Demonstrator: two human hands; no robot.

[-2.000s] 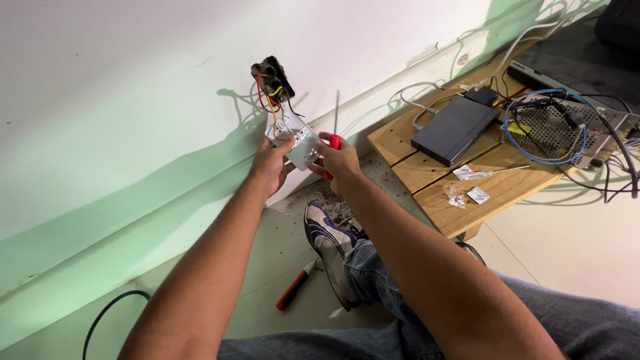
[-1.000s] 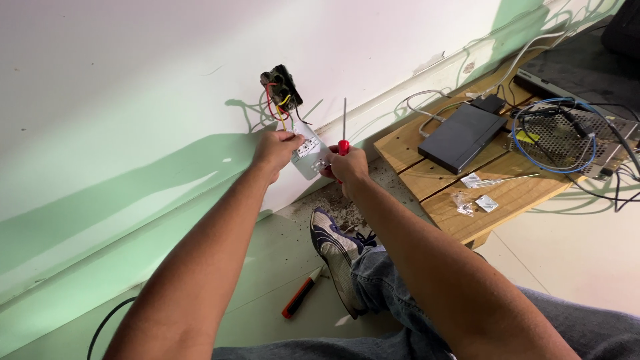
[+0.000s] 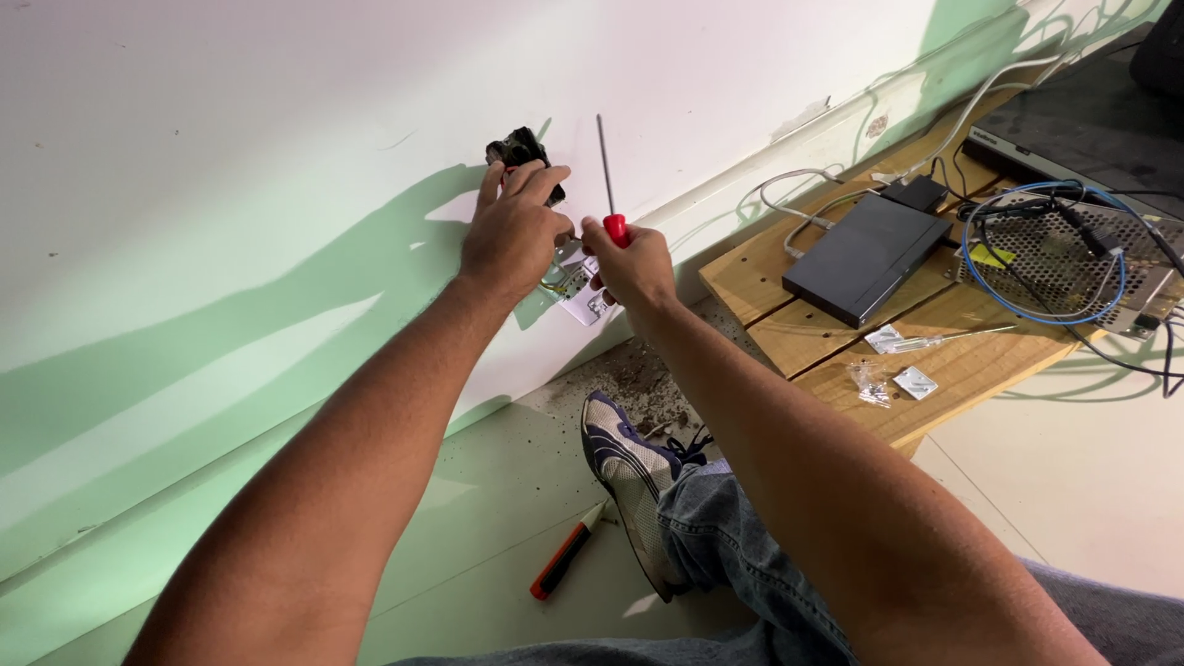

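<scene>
My left hand point(image 3: 511, 231) reaches over the black electrical wall box point(image 3: 523, 148), its fingers spread across the opening and the wires there; whether it pinches a wire is hidden. My right hand point(image 3: 636, 268) holds a screwdriver point(image 3: 614, 229) by its red handle, the shaft pointing up and away from the wall box. Below the hands hangs the white socket plate point(image 3: 585, 305), with its back and some wires partly showing. The right fingers are beside the plate; whether they grip it too is unclear.
A slatted wooden table point(image 3: 740, 277) at the right bears a black network box point(image 3: 867, 259), a perforated metal power supply point(image 3: 1045, 254), cables, a clear screwdriver point(image 3: 925, 342) and small parts. An orange-and-black pen-shaped tool point(image 3: 562, 560) lies on the floor beside my shoe point(image 3: 629, 462), near debris point(image 3: 647, 379).
My left hand has let go of the plate and moved up to the wall box. The plate hangs lower, its face turned. My right hand still holds the red screwdriver.
</scene>
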